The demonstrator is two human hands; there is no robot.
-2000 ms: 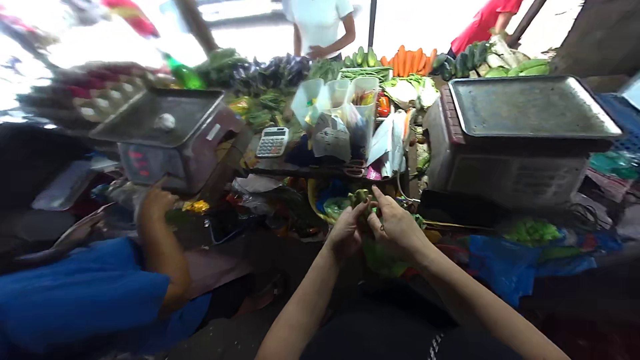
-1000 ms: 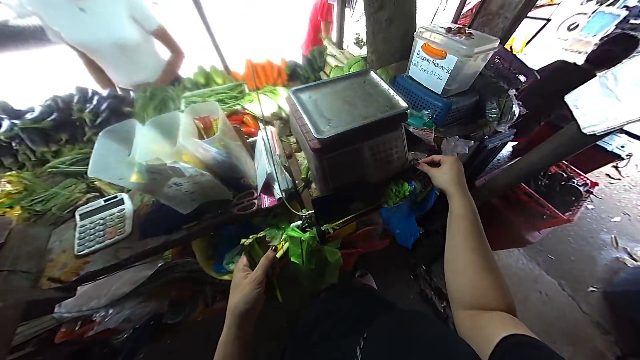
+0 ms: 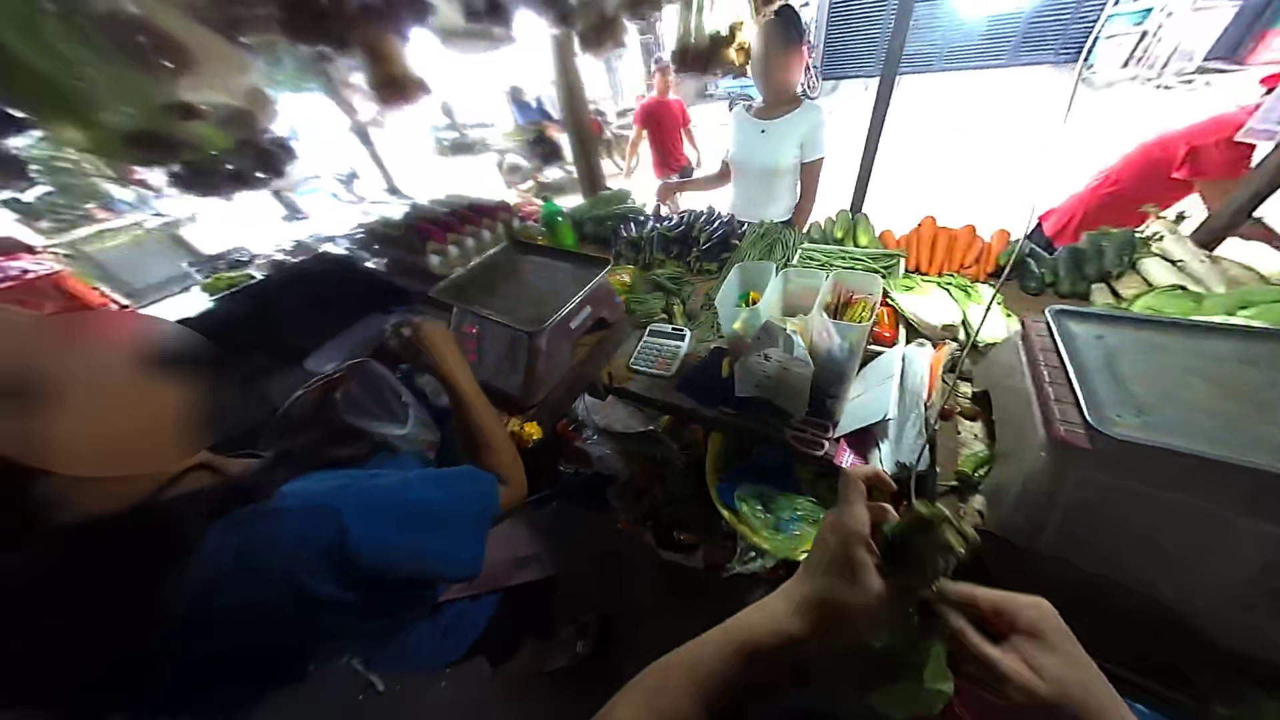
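Low at the right of the view, my left hand (image 3: 845, 555) is closed around a dark green leafy bundle (image 3: 915, 560), blurred and dim. My right hand (image 3: 1015, 640) pinches the same bundle from its lower right side. Whether a bag wraps the leaves I cannot tell. Just above my hands lie white papers or bags (image 3: 905, 400) in a slot beside the plastic containers (image 3: 797, 292). A pair of pink-handled scissors (image 3: 812, 435) rests at the left of them. A yellow-rimmed basin (image 3: 718, 490) with green plastic in it is left of my left hand.
A weighing scale (image 3: 1180, 380) stands at the right, another scale (image 3: 530, 285) left of centre, near a calculator (image 3: 660, 349). Carrots (image 3: 945, 248), eggplants (image 3: 680, 235) and cabbage (image 3: 935, 305) line the back. A person in blue (image 3: 390, 520) sits close at the left; a person in white stands across.
My right hand, a second ago stretched out near the blue bag beside the scale, is now back at my left hand, on the green bundle. The view has swung left.
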